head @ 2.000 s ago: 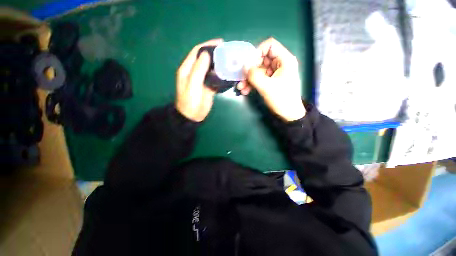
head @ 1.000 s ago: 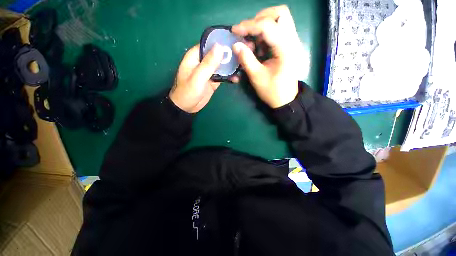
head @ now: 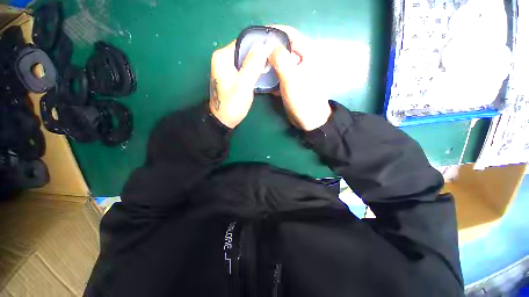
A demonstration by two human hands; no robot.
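An ear cushion (head: 248, 43) with a black rounded-square rim and a pale translucent insert sheet inside it is held above the green bench. My left hand (head: 231, 87) grips its left side, with the thumb on the insert's face. My right hand (head: 297, 87) holds its right side, with the thumb also pressed on the face. The two thumbs meet near the middle and cover part of the insert. The fingers behind the cushion are mostly hidden.
Black ear cushion rings (head: 110, 69) lie on the green bench (head: 191, 23) at left, beside an open carton (head: 43, 243) holding more. A blue-edged parts tray (head: 429, 119) with white translucent inserts (head: 475, 58) is at right. Printed paper (head: 510, 136) and another carton (head: 481, 200) lie beyond.
The insert, earlier held over the black ring, now sits within its rim. My right hand has come down from the top edge, and both thumbs now press the face.
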